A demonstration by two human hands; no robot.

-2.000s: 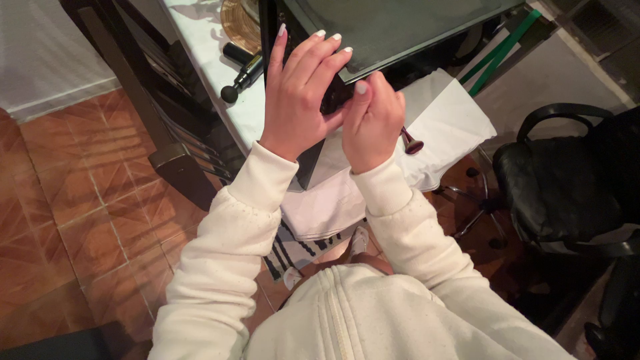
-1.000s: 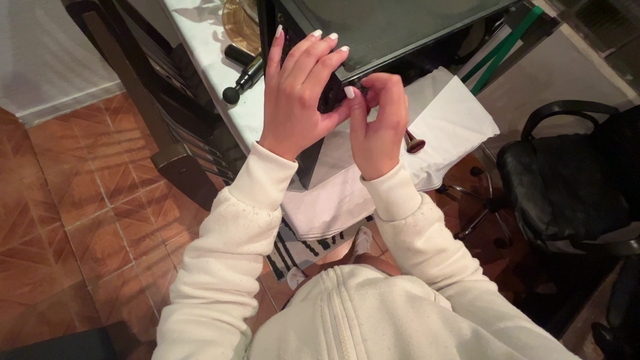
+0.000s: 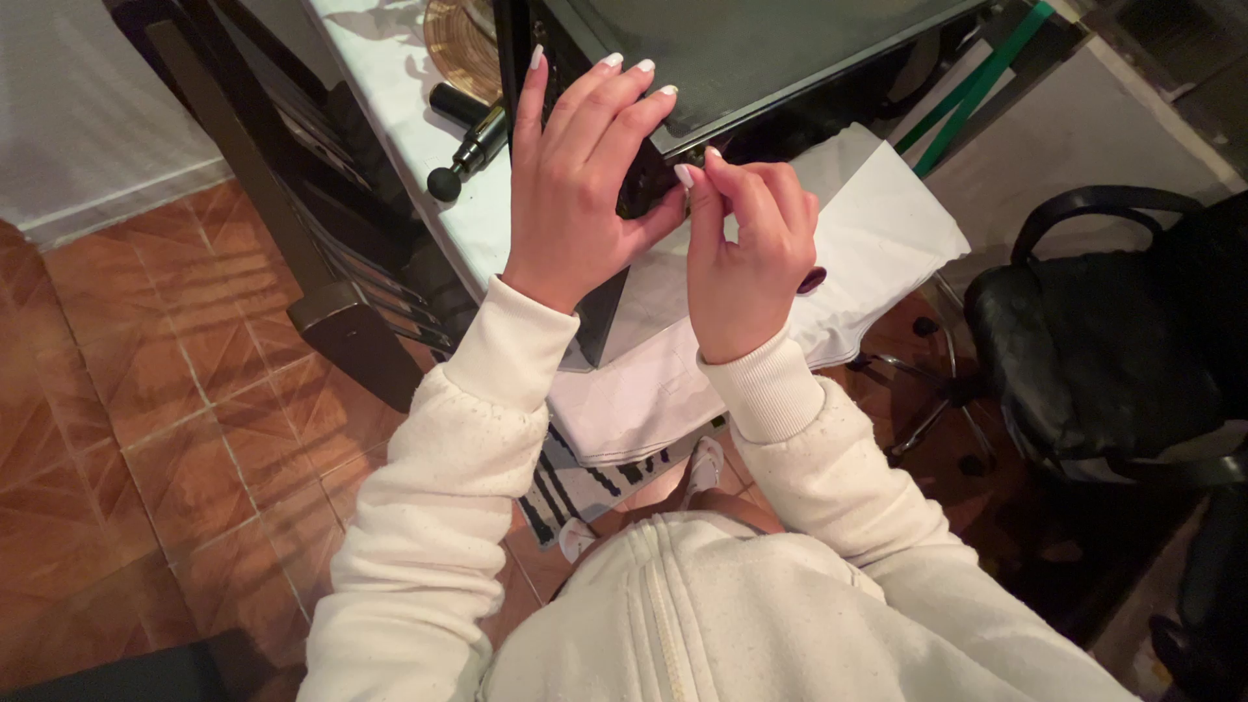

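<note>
A large black-framed object with a flat grey top (image 3: 760, 58) stands on a table with a white cloth (image 3: 634, 409). My left hand (image 3: 595, 175) lies spread over its near left corner, fingers apart, the thumb pointing toward my right hand. Just below that corner, my right hand (image 3: 751, 234) has its thumb and index fingertips close together at the front edge; whether something small is between them I cannot tell. A dark red, rounded object (image 3: 811, 280) shows partly behind the right hand. Left of my left hand lies a black tool with a ball end (image 3: 468, 156).
A round woven golden mat (image 3: 458, 49) lies at the table's far left. A dark wooden chair (image 3: 341, 312) stands left, against the table. A black office chair (image 3: 1102, 331) is at the right. Green straps (image 3: 975, 97) hang behind the table's right side. A striped rug (image 3: 585, 487) lies below.
My right hand's fingers were curled at the corner two seconds ago; now the thumb and index finger are extended, tips close together, slightly lower. My left hand has hardly moved.
</note>
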